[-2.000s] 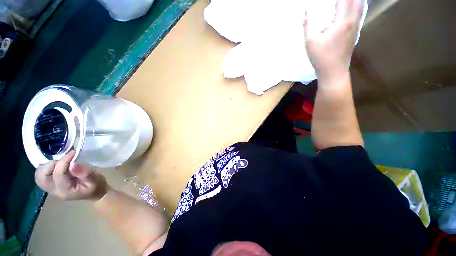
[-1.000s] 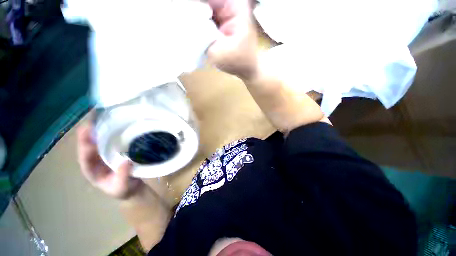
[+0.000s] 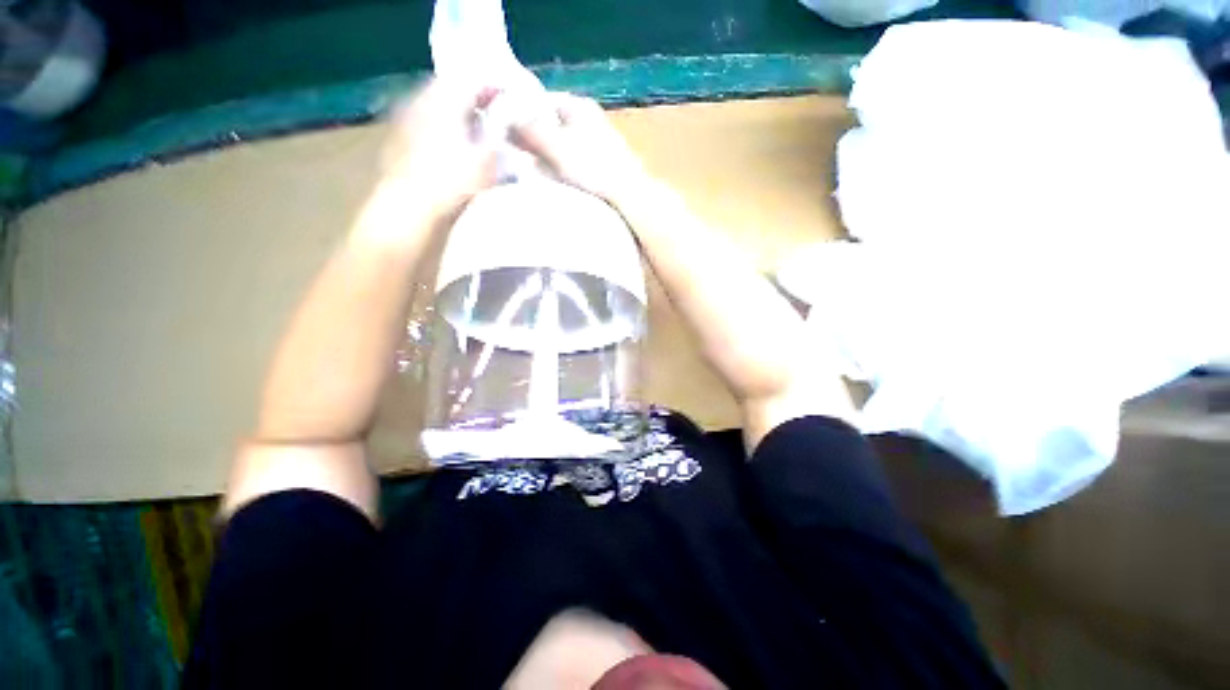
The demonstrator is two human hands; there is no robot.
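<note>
The clear cup unit [image 3: 540, 337] lies on the cardboard bench cover [image 3: 176, 283] against my shirt, its rounded white end pointing away from me. My left hand [image 3: 438, 142] and my right hand [image 3: 560, 135] are close together just beyond that white end. Both hands hold a narrow, bunched white plastic bag [image 3: 470, 41] that sticks up past them. Glare and blur hide the fingertips and how far the bag reaches over the unit.
A large crumpled pile of white poly bags [image 3: 1025, 216] covers the right bench end. The dark green conveyor belt [image 3: 675, 34] and its worn rail [image 3: 728, 78] run beyond the bench. A white bagged item [image 3: 870, 7] is on the belt. A brown carton [image 3: 1160, 539] is at the lower right.
The unit has turned so its white end faces away and its other end is at my shirt. Both hands have come together beyond it, and the spread bag is now bunched narrow.
</note>
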